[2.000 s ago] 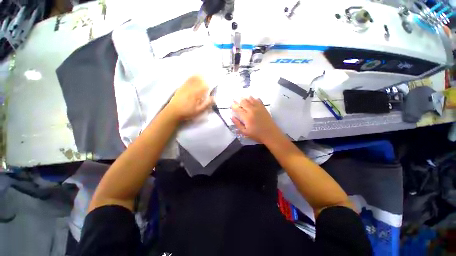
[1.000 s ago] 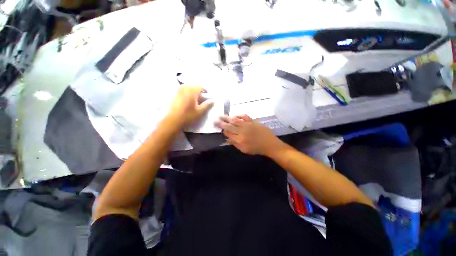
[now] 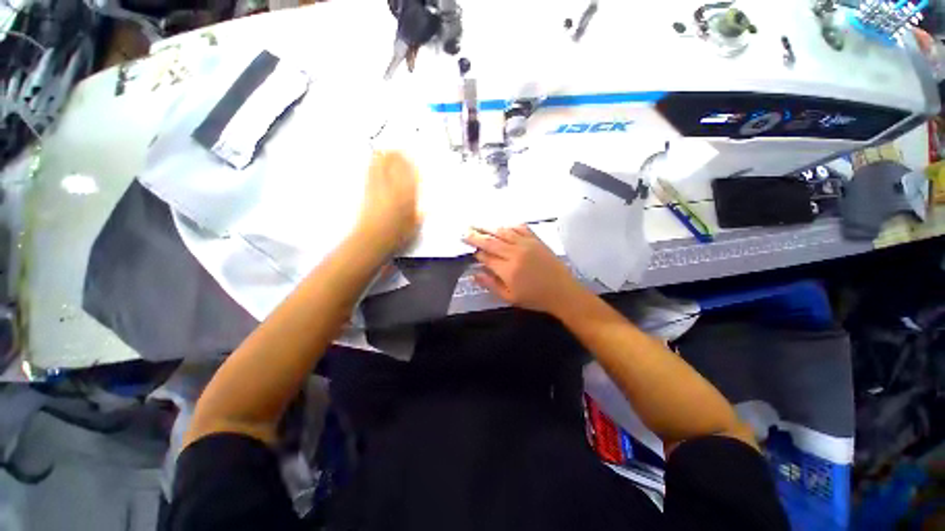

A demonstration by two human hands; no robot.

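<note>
A light panel (image 3: pixel 311 197), overexposed under the lamp, lies left of and below the needle area. A pocket piece (image 3: pixel 252 109) with a dark grey band lies on its upper left. A dark grey panel (image 3: pixel 155 280) lies at the left, partly under it. My left hand (image 3: pixel 394 197) rests on the light cloth, left of the presser foot (image 3: pixel 499 164); its fingers are washed out by glare. My right hand (image 3: pixel 515 264) has its fingertips on the cloth's near edge, below the presser foot. Neither hand clearly grips anything.
The sewing machine (image 3: pixel 622 119) spans the back. A small curved panel (image 3: pixel 604 233) lies right of my right hand. Pens (image 3: pixel 684 213), a black rectangle (image 3: pixel 765 200) and a grey lump (image 3: pixel 872 200) lie further right. Below are a blue crate (image 3: pixel 819 477) and piled cloth (image 3: pixel 73 446).
The light panel has spread left and the pocket piece on it now shows, turned diagonally. The pale pointed corner between my forearms is gone from view. My right hand has shifted slightly.
</note>
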